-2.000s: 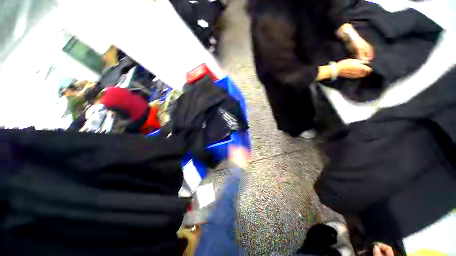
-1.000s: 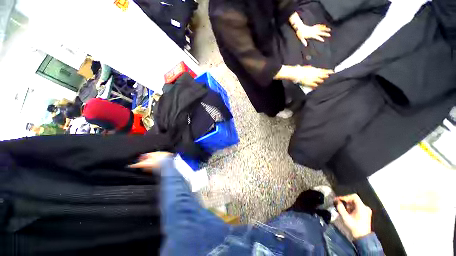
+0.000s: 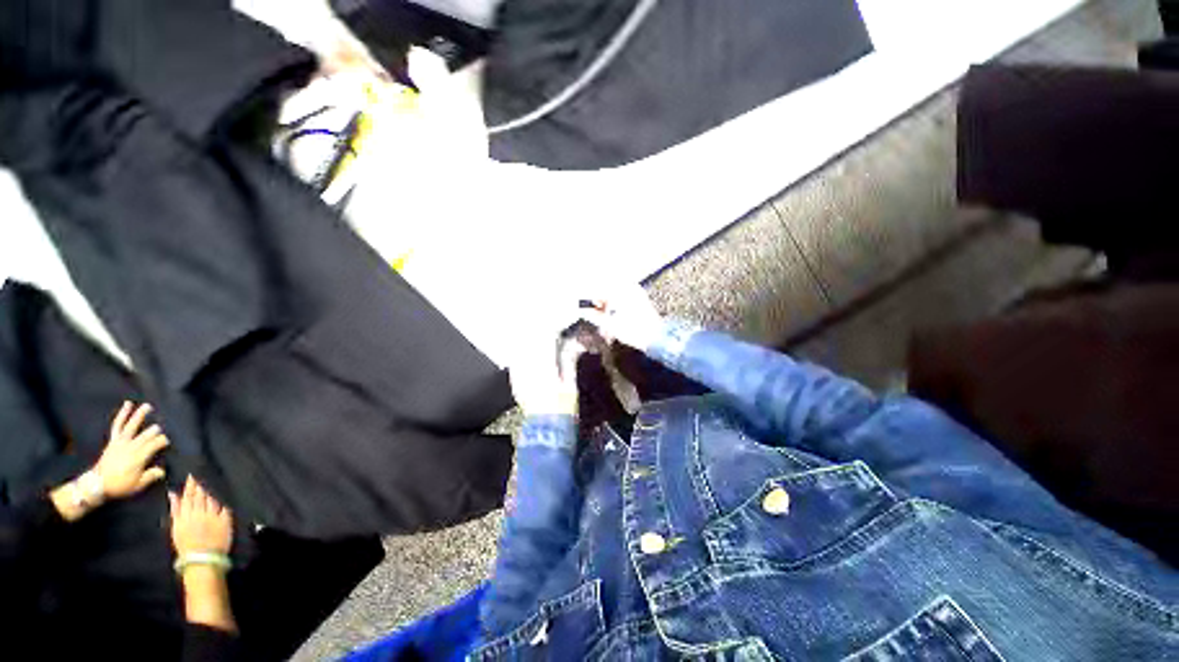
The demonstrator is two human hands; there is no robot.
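Note:
My left hand [image 3: 543, 373] and my right hand [image 3: 630, 318] are close together in front of my chest, over the near edge of the white table [image 3: 569, 233]. Both are washed out by glare. A small dark item [image 3: 592, 307] shows at my right fingertips. My left fingers are curled close to it; whether they touch it is unclear. Dark garments [image 3: 349, 375] lie to the left. A black piece with a pale curved line [image 3: 724, 84] lies on the table beyond my hands.
Another person's hands [image 3: 129, 453] rest on dark cloth at lower left. Yellow strips [image 3: 349, 155] and pale loops lie on the table at upper left. Speckled floor [image 3: 802, 246] runs along the table's right edge. Brown hanging cloth [image 3: 1034, 375] is at right. Blue plastic [image 3: 420, 634] shows at bottom.
The view has turned from the blue crate and aisle to the white table. My left hand has left the black cloth and come together with my right hand.

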